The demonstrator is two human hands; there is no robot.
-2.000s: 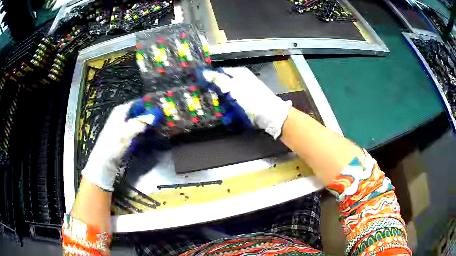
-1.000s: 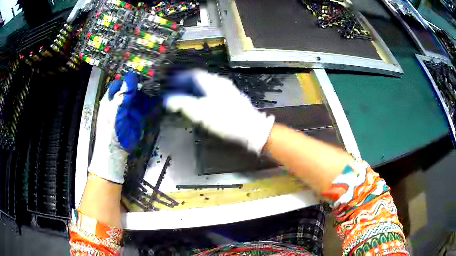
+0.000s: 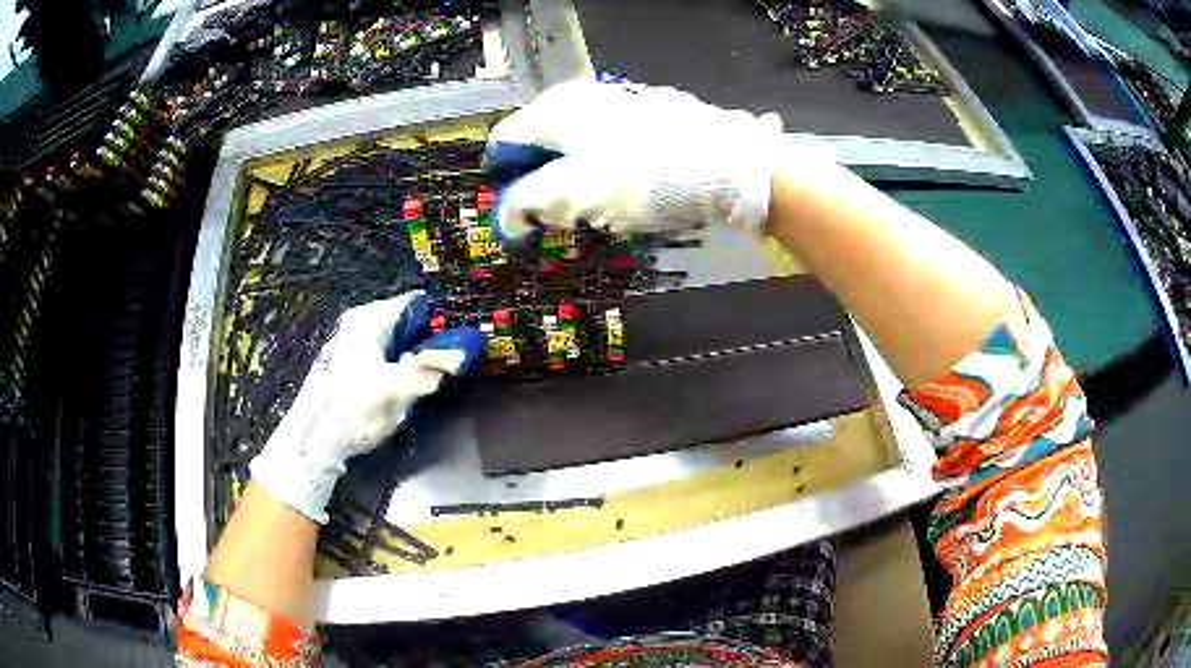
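A populated PCB panel (image 3: 562,337) with rows of red, yellow, green and white parts lies over the dark pad (image 3: 679,392) in the near frame tray (image 3: 549,583). My left hand (image 3: 359,392), in a white glove with blue fingertips, holds the panel's left edge between thumb and fingers. My right hand (image 3: 614,163) is over the panel's far part, fingers bent down onto it; its fingertips are partly hidden, so its grip cannot be told. Thin black edge strips (image 3: 307,268) are heaped in the tray's left part.
Panels or boards (image 3: 379,50) are heaped beyond the tray. A finished-board frame tray (image 3: 784,78) holds small boards (image 3: 849,46) at far right. A black ribbed rack (image 3: 118,392) stands at left. Green mat (image 3: 967,248) shows at right. One strip (image 3: 516,506) lies near the tray's front.
The coloured panel now lies low over the dark pad; a second ago my left hand was near panels at the far left. My right hand has moved up and right.
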